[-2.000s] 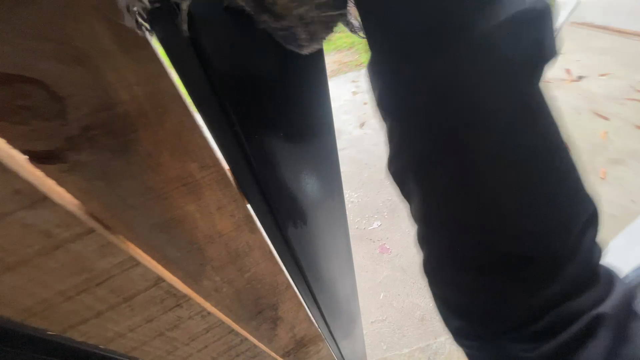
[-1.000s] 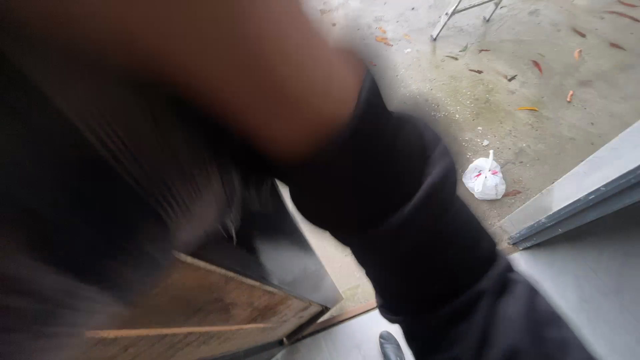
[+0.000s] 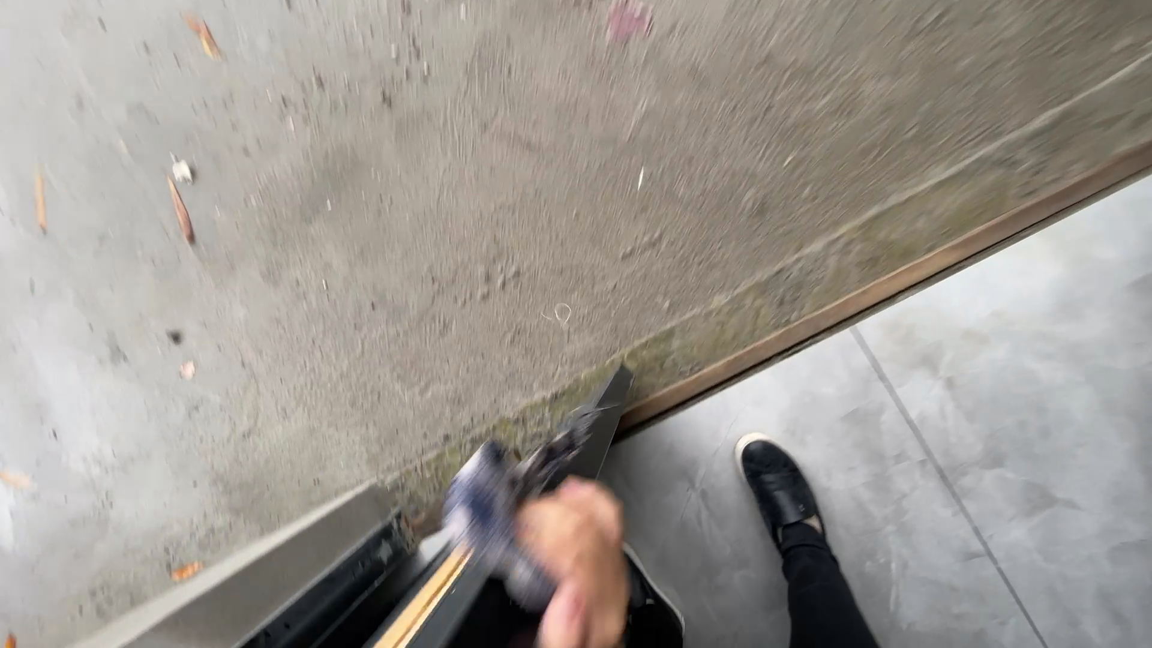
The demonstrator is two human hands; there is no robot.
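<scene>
My right hand (image 3: pixel 576 558), bare and blurred, is at the bottom centre with its fingers curled. It looks shut on crumpled bluish-grey wrapping (image 3: pixel 490 508), probably plastic or cloth; the blur hides the exact grip. A dark flat piece with a pointed end (image 3: pixel 607 414) extends beyond the hand to the door sill. Below and left of the hand runs a long dark-edged piece with a light wooden strip (image 3: pixel 423 598). My left hand is out of view.
A brown sill strip (image 3: pixel 864 301) divides rough concrete (image 3: pixel 405 225) from smooth grey flooring (image 3: pixel 1017 396). My black shoe (image 3: pixel 778 481) stands on the flooring. A grey metal frame (image 3: pixel 297 567) lies at lower left. Dry leaves (image 3: pixel 182 211) are scattered on the concrete.
The view has swung strongly down to the sill. The black-sleeved arm that crossed the earlier views no longer fills the frame; a bare hand now shows low at centre.
</scene>
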